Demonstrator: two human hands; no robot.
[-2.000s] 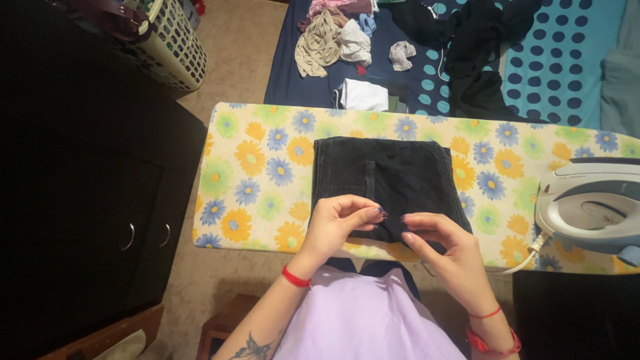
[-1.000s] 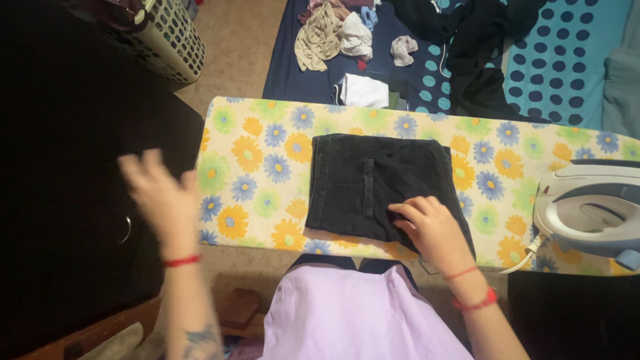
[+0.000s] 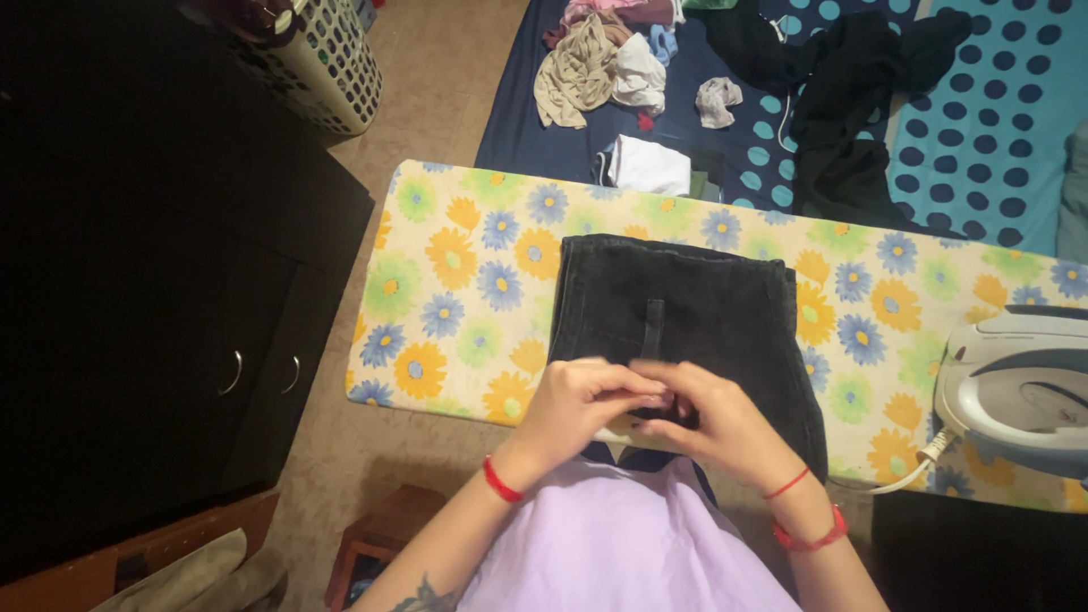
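A folded black denim garment (image 3: 680, 297) lies on an ironing board with a floral cover (image 3: 450, 314); a narrow strip of the same dark cloth shows on its upper face. Over the garment's near edge, my left hand (image 3: 582, 395) has its thumb and fingertips pinched together. My right hand (image 3: 714, 416) faces it, thumb and fingers apart, its fingertips close to the left ones. Whether a small thing is between the fingertips cannot be told. At the board's right stands a white and blue-grey clothes iron (image 3: 1020, 391), its cord running toward the near edge.
Beyond the board, a bed (image 3: 510, 127) with dotted bedding holds crumpled clothes (image 3: 586, 68), a folded white cloth (image 3: 650, 166) and black garments (image 3: 850, 93). A plastic laundry basket (image 3: 336, 68) stands at upper left. Along the left is a dark cabinet (image 3: 170, 297), with a wooden stool (image 3: 382, 527) low beside it.
My left hand, out to the left over the dark cabinet one second ago, is back over the garment's near edge beside my right hand. The garment remains on the board.
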